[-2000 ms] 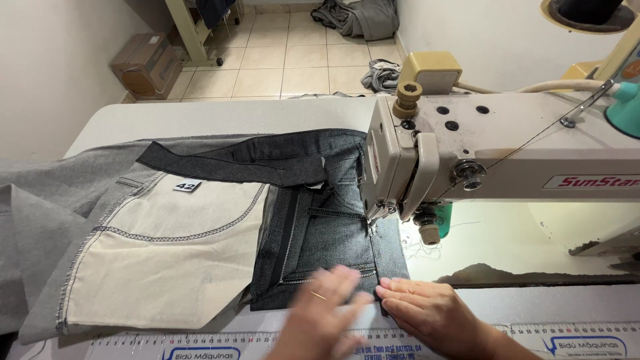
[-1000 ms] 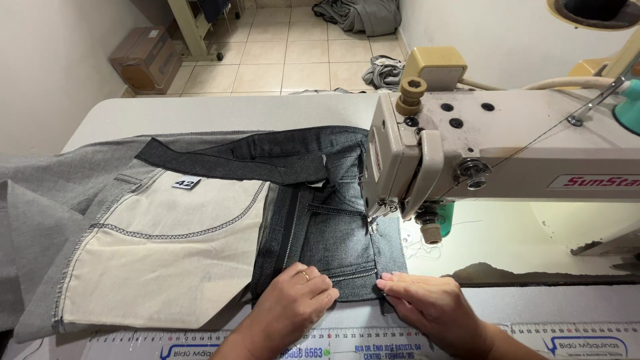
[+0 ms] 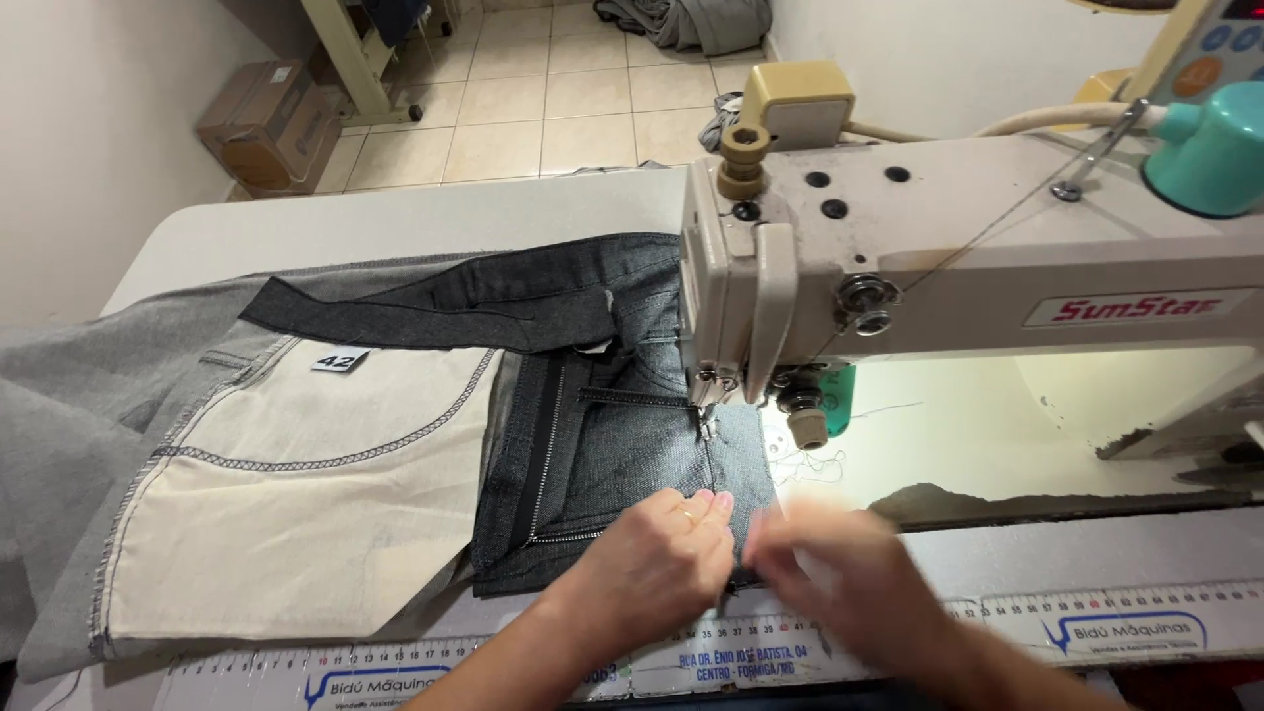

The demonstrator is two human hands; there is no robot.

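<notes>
Dark grey denim trousers (image 3: 632,454) lie under the needle and presser foot (image 3: 706,425) of a SunStar sewing machine (image 3: 968,217). My left hand (image 3: 671,543), with a ring on one finger, grips the denim near a seam in front of the foot, its fingers bunched. Just right of it, my right hand (image 3: 839,563) is blurred by motion at the fabric's edge; its grip is unclear. A metal zipper (image 3: 548,454) runs along the opened fly. To the left are a cream pocket lining (image 3: 296,504) with a numbered tag (image 3: 339,358) and a dark waistband strip (image 3: 425,321).
A printed ruler strip (image 3: 869,632) runs along the front of the pale table (image 3: 227,227). Loose threads (image 3: 820,464) lie beside the needle area. Beyond the table are a cardboard box (image 3: 272,128), a table leg (image 3: 355,69) and a heap of grey cloth (image 3: 691,25) on the tiled floor.
My left hand has moved right along the denim, from beside the zipper to the seam before the foot. The right hand has come off its flat rest on the fabric edge.
</notes>
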